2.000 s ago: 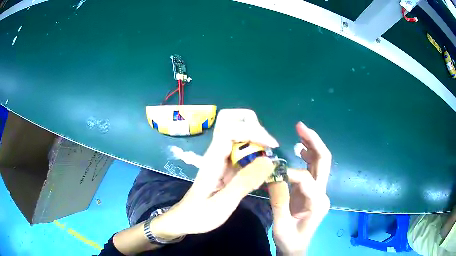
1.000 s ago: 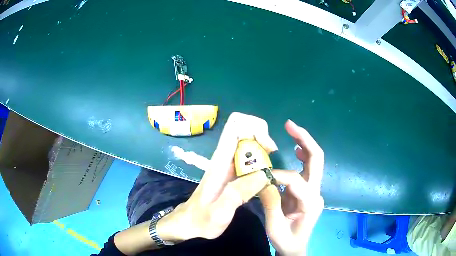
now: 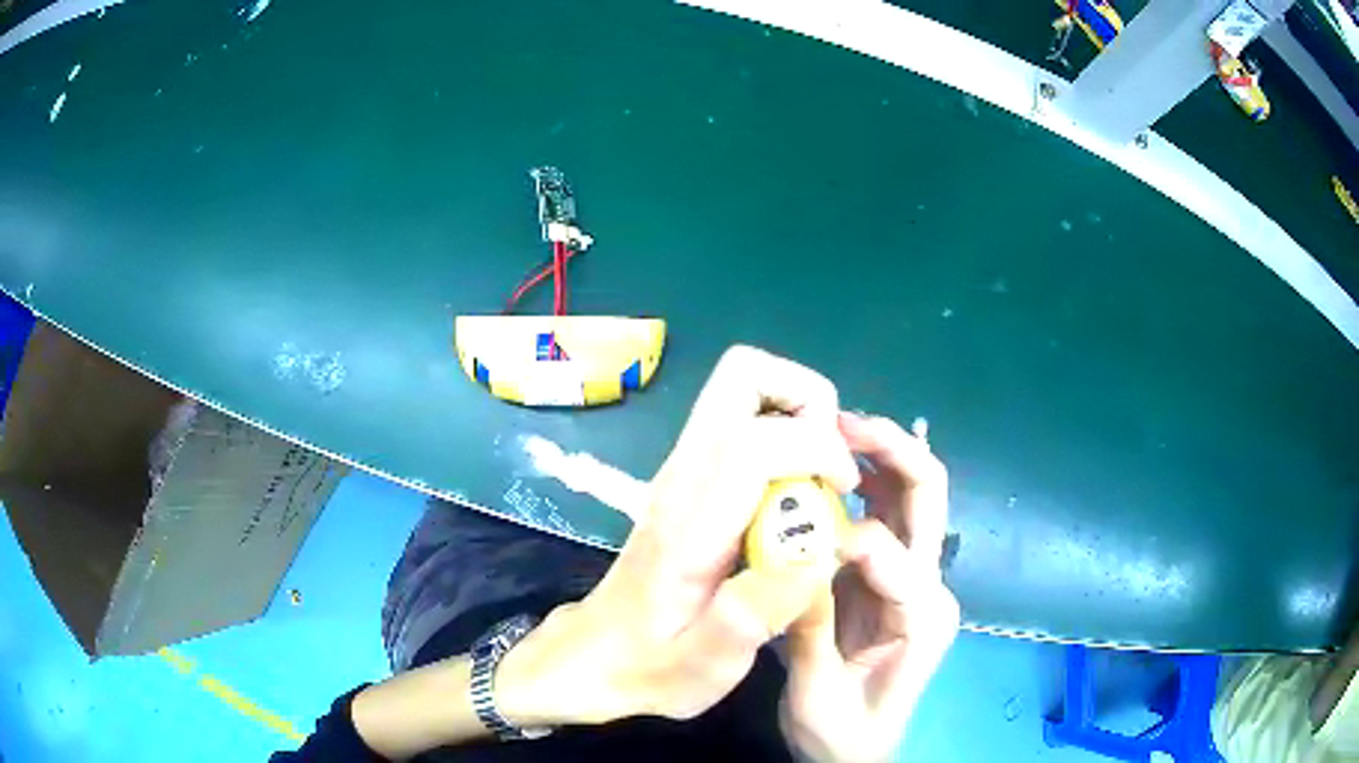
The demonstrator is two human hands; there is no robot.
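Observation:
A yellow housing shell [image 3: 797, 525] is held upright in my left hand [image 3: 678, 574], its end face with dark slots turned up. My right hand [image 3: 879, 611] closes on the shell's right side with its fingers. The circuit board is not visible in the held unit. A second yellow shell [image 3: 589, 376] with blue and white marks lies on the dark green worktop [image 3: 835, 209], left of my hands. Red lead wires [image 3: 561, 280] run from it to a small green circuit board [image 3: 553, 198] behind it.
A pale metal rail with an upright [image 3: 1155, 75] crosses the back right. Yellow units [image 3: 1242, 87] lie on the belt beyond it. An open cardboard box [image 3: 209, 522] stands on the floor at left. A blue stool [image 3: 1140, 701] and part of a person [image 3: 1267, 698] show at lower right.
The held shell has turned end face up and moved right and slightly down. The board at my right fingers is out of sight. My right fingers have closed in. Yellow units beyond the rail have shifted.

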